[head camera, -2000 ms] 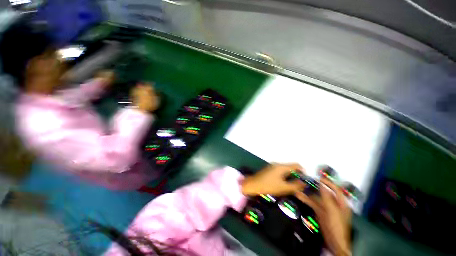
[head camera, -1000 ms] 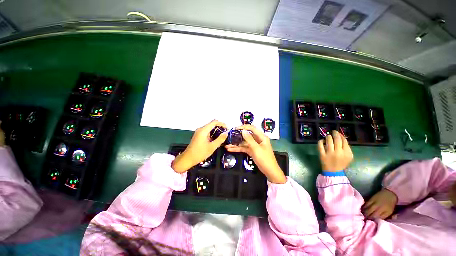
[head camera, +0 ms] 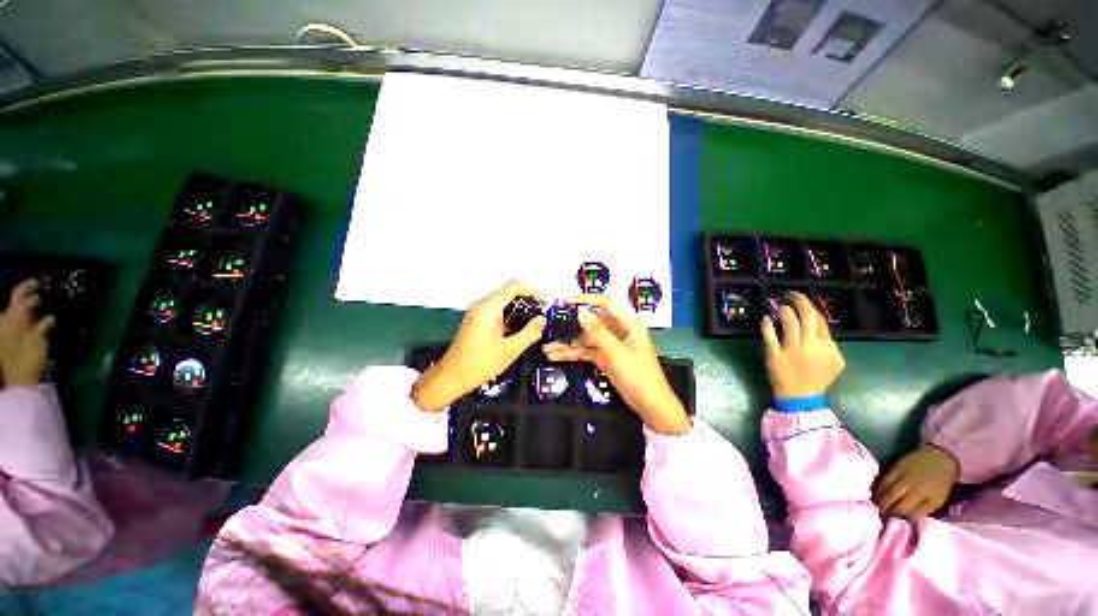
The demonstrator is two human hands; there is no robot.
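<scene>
My left hand (head camera: 482, 351) holds a black round smartwatch unit (head camera: 520, 315) between its fingers. My right hand (head camera: 623, 359) holds another smartwatch unit (head camera: 564, 321) beside it, both just above the back edge of the compartment tray (head camera: 548, 455). Several lit units sit in the tray's pockets; two front-row pockets toward the right hold no unit. My hands and sleeve hide part of the tray. Two more lit units, a left one (head camera: 592, 278) and a right one (head camera: 645, 294), lie at the near right corner of the white sheet (head camera: 512, 181).
A long compartment tray (head camera: 217, 349) of lit units lies at left; another tray (head camera: 819, 289) lies at right, with a neighbour's hand (head camera: 803, 351) over it. A blue strip (head camera: 686, 229) borders the sheet. Another neighbour's hand (head camera: 22, 337) is at far left. Thin cables (head camera: 990, 331) lie far right.
The view has swung from the left to face my own tray. Over the last second my hands barely moved, the left neighbour's hand came into view, and the right neighbour's hand shifted slightly.
</scene>
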